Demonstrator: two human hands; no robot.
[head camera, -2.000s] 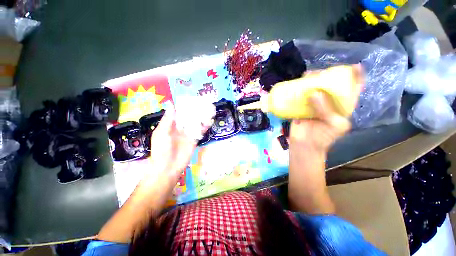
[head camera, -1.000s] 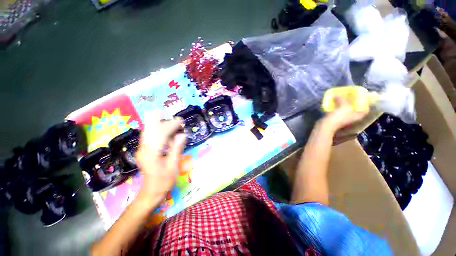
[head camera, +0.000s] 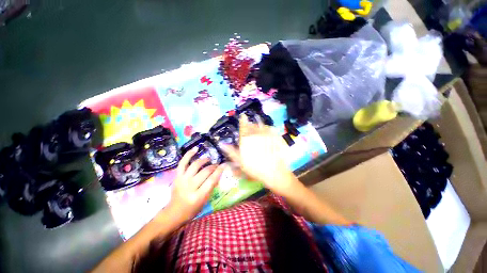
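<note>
Glossy black housings stand in a slanting row on the printed board (head camera: 152, 205). The left two (head camera: 122, 166) show red and yellow dots. My left hand (head camera: 196, 184) has its fingers on the near edge of the middle housing (head camera: 205, 148). My right hand (head camera: 262, 152) is blurred, beside and partly over the two housings at the right end (head camera: 253, 111); whether it holds anything small cannot be told. The yellow glue bottle (head camera: 375, 115) lies on its side at the bench edge. Loose red parts (head camera: 236, 66) lie at the board's top.
Black soft pieces (head camera: 285, 80) spill from a clear plastic bag (head camera: 344, 74). More black housings (head camera: 49, 144) cluster at left. White wrapped bundles (head camera: 414, 64) lie at right. An open carton (head camera: 358, 194) below the edge holds black pieces (head camera: 423, 165). Blue and yellow item (head camera: 353, 9) at top.
My right hand has let go of the glue bottle at right and moved left to the housings. My left hand has moved slightly right and down, onto the middle housing. The view has shifted.
</note>
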